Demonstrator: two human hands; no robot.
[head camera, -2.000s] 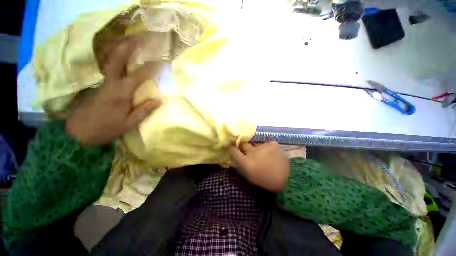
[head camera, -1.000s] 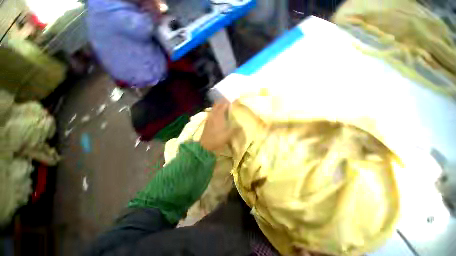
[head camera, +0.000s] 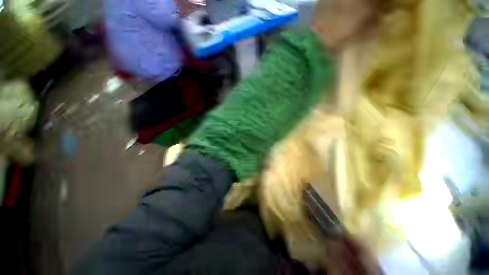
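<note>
My left hand (head camera: 343, 20) is at the top, blurred and partly cut off by the edge, at the end of my green sleeve (head camera: 262, 105). It is closed on the pale yellow cloth (head camera: 391, 123), which is raised and hangs in long blurred folds across the right half. More of the cloth lies low in front of my lap. I cannot make out my right hand; a reddish-brown blur shows at the bottom edge below the cloth, and I cannot tell if it is that hand.
A white table surface (head camera: 456, 156) shows at the right, with a bright glare. A person in a lilac top (head camera: 142, 40) is at the upper left beside a blue-edged table (head camera: 246, 33). Scraps lie on the brown floor (head camera: 102, 177). Pale cloth heaps stand at the far left.
My left hand has moved up and to the right from the table corner, lifting the yellow cloth. The cloth now hangs in folds and hides most of the table.
</note>
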